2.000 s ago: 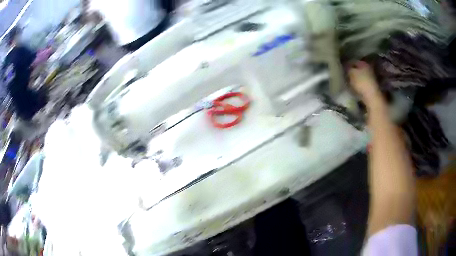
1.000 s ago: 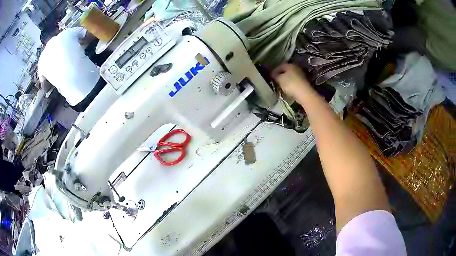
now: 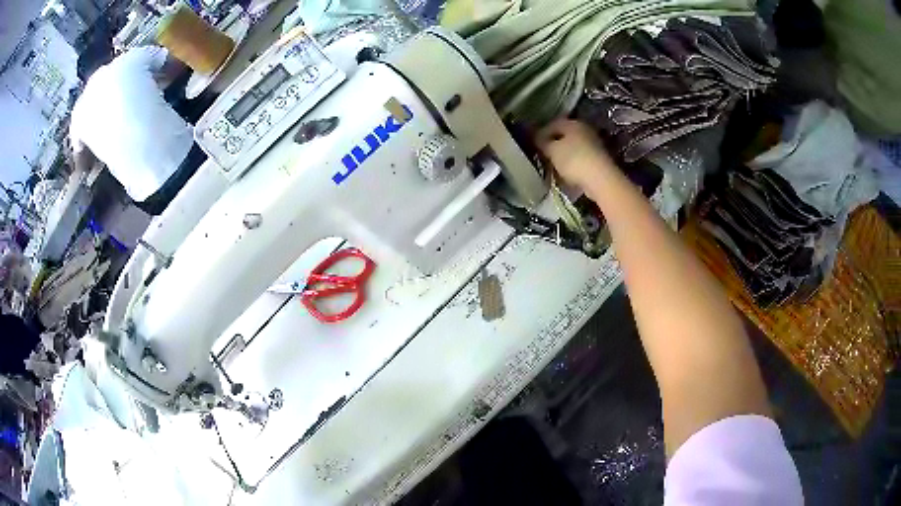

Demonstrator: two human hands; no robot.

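Observation:
My right hand (image 3: 575, 156) is at the right end of the white JUKI sewing machine (image 3: 296, 198), beside the handwheel end. Its fingers are bent and partly hidden behind the machine's edge, so I cannot tell what they hold. My left hand is not in view. Red-handled scissors (image 3: 338, 285) lie on the machine bed, blades to the left. The presser foot and needle area (image 3: 212, 397) is at the lower left. The white garment (image 3: 128, 460) lies beyond it, overexposed.
A control panel (image 3: 265, 97) sits atop the machine, with an orange-brown thread cone (image 3: 196, 42) behind. Olive cloth (image 3: 553, 49) and dark brown cut bundles (image 3: 682, 84) are stacked at the right. A person in a white top (image 3: 133, 119) is at the upper left.
The blurred, shifted view from two seconds ago has steadied. Since one second ago my right hand has stayed at the machine's right end, and the person in white has shifted slightly.

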